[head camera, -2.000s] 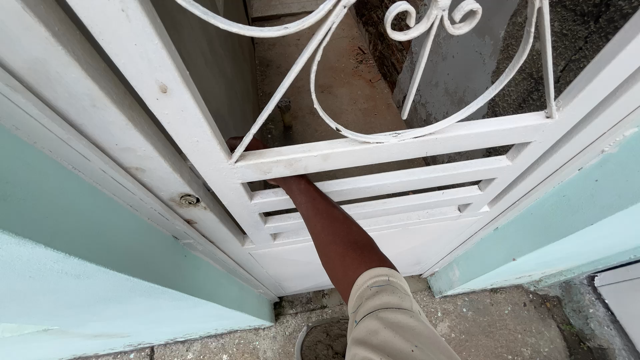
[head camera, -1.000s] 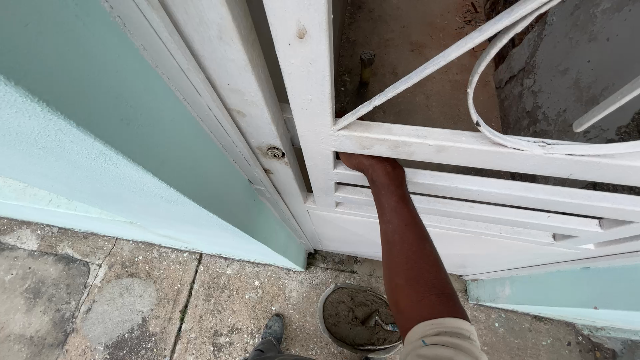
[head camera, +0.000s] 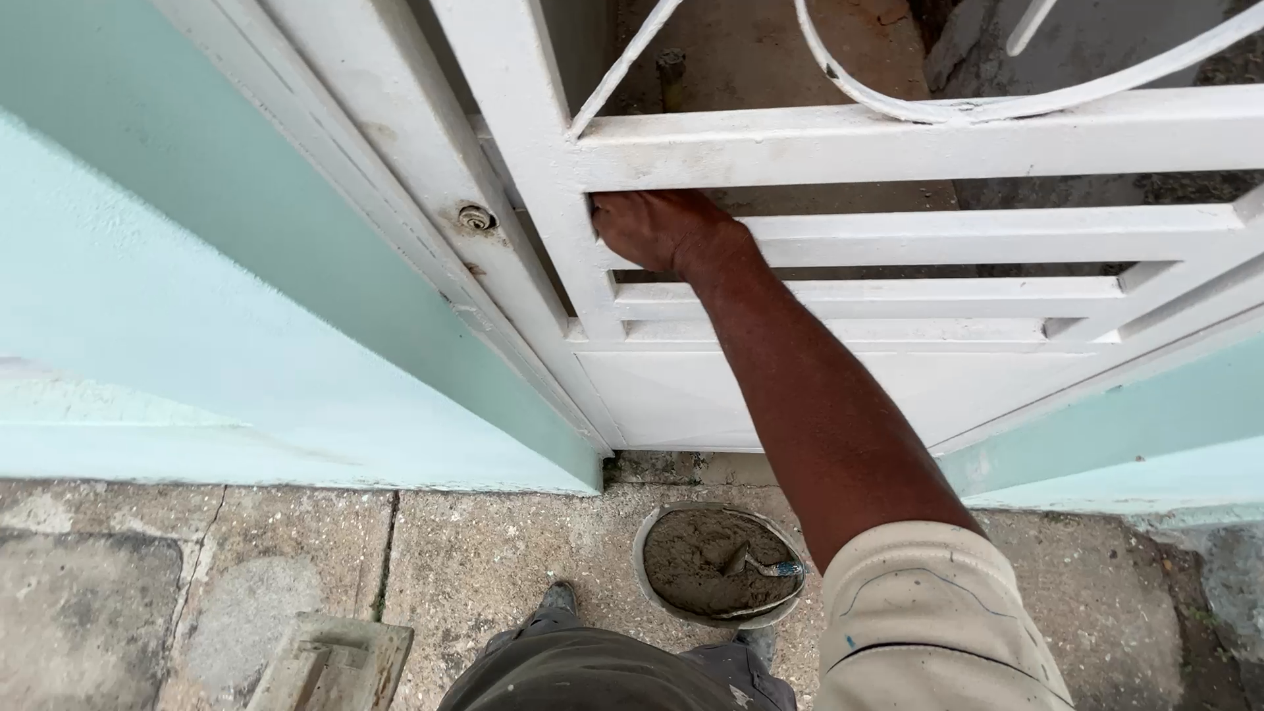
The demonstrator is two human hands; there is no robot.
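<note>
My right hand (head camera: 657, 229) is at the white metal gate (head camera: 908, 148), in the gap below its thick crossbar and against the left upright. The back of the hand and the wrist show; its fingertips are hidden in the gap, so what they hold cannot be told. Left of the hand, a round lock cylinder (head camera: 477, 217) sits in the white frame post. My left hand is out of view. At the bottom left edge lies or hangs a worn wooden float (head camera: 341, 662), its support not visible.
A bucket of wet mortar (head camera: 706, 568) with a trowel (head camera: 775, 568) in it stands on the concrete ground (head camera: 474, 543) near my boots. Pale green walls (head camera: 296, 296) flank the gate. Behind the bars is a brownish floor with a short pipe-like piece (head camera: 671, 79).
More of my right hand shows at the gap than two seconds ago, when it was largely behind the gate bars. The view has shifted, and the wooden float now shows at the bottom left.
</note>
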